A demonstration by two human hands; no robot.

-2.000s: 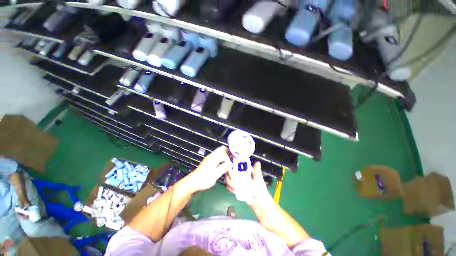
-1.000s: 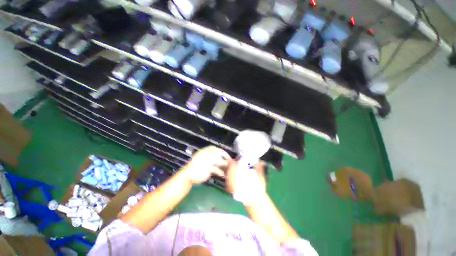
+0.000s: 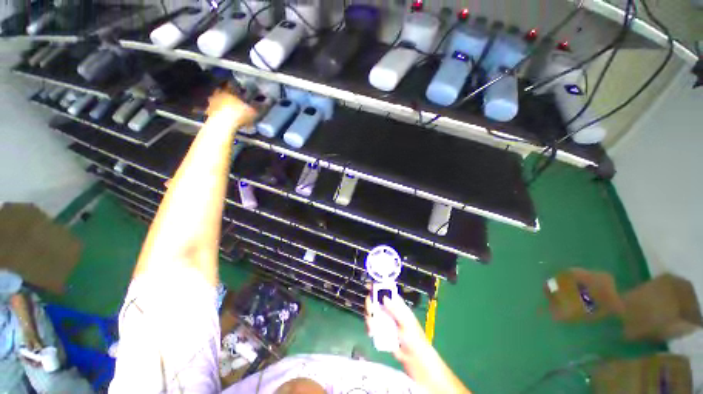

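My right hand (image 3: 393,315) is closed around the handle of a white handheld fan (image 3: 384,264), held upright with its round spoked head up and a small dark display just below it. My left hand (image 3: 229,108) is stretched out to an upper shelf of the black rack, at the left end of a row of white and light blue fans (image 3: 304,125). Its fingers are partly hidden and blurred, so I cannot tell whether they hold anything.
The top shelf (image 3: 478,127) holds white, light blue and dark fans with cords and red lights. Lower shelves hold a few fans. An open carton of dark fans (image 3: 266,312) stands on the floor below. Brown cartons (image 3: 659,304) stand at right. A seated person (image 3: 31,331) is at lower left.
My left hand has moved from beside the fan up and left to the rack shelf. My right hand still holds the white fan, now lower, with its spoked side and display showing.
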